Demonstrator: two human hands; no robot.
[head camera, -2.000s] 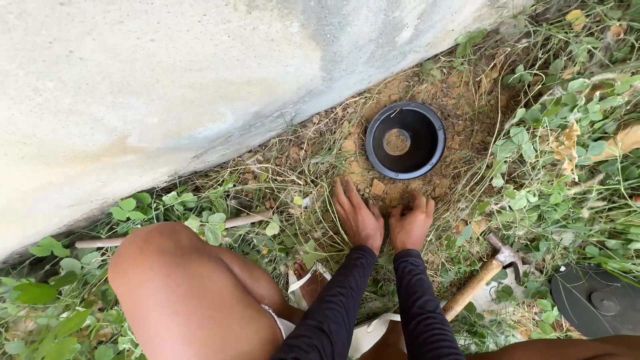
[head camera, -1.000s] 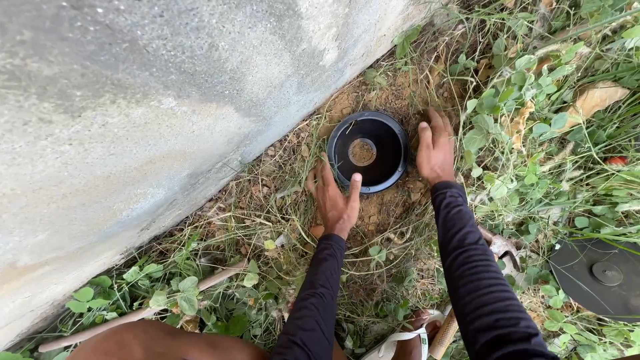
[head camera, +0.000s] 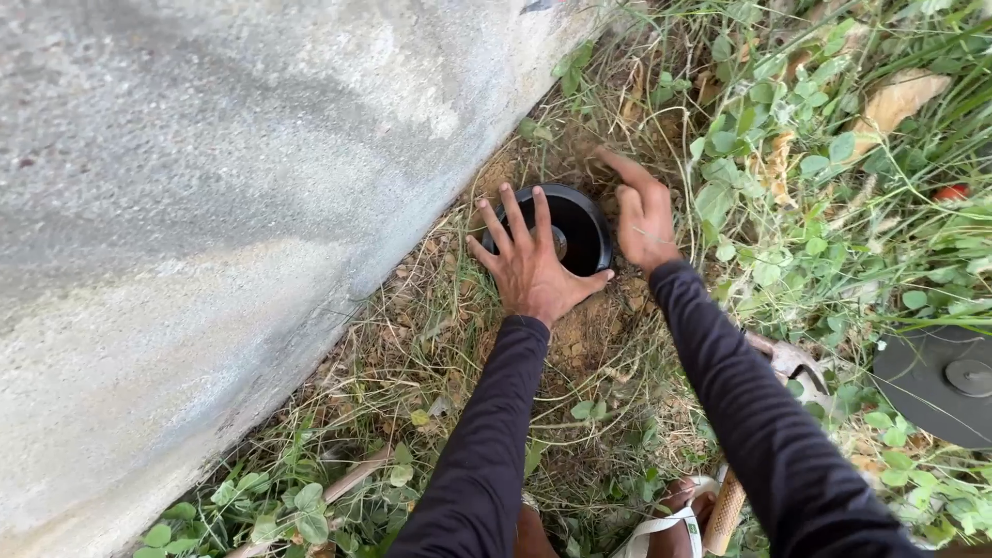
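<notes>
A round black plastic container (head camera: 587, 225) sits sunk in brown soil beside the wall, its rim near ground level. Spread across its open top, my left hand (head camera: 535, 271) rests with fingertips on the far-left rim and thumb at the near-right rim. My right hand (head camera: 645, 217) is just right of the rim, over the soil, index finger extended and the others curled, with nothing seen in it. Part of the container's inside and its round bottom opening are hidden by my left hand.
A concrete wall (head camera: 232, 194) slants along the left. A claw hammer (head camera: 787, 360) lies under my right forearm, near my sandalled foot (head camera: 682, 515). At right is a black round lid (head camera: 930, 380); a wooden stick (head camera: 356, 473) lies lower left among plants.
Both hands were on the ground below the container, then at its two sides. My left hand has now moved over its top, and my right index finger has extended.
</notes>
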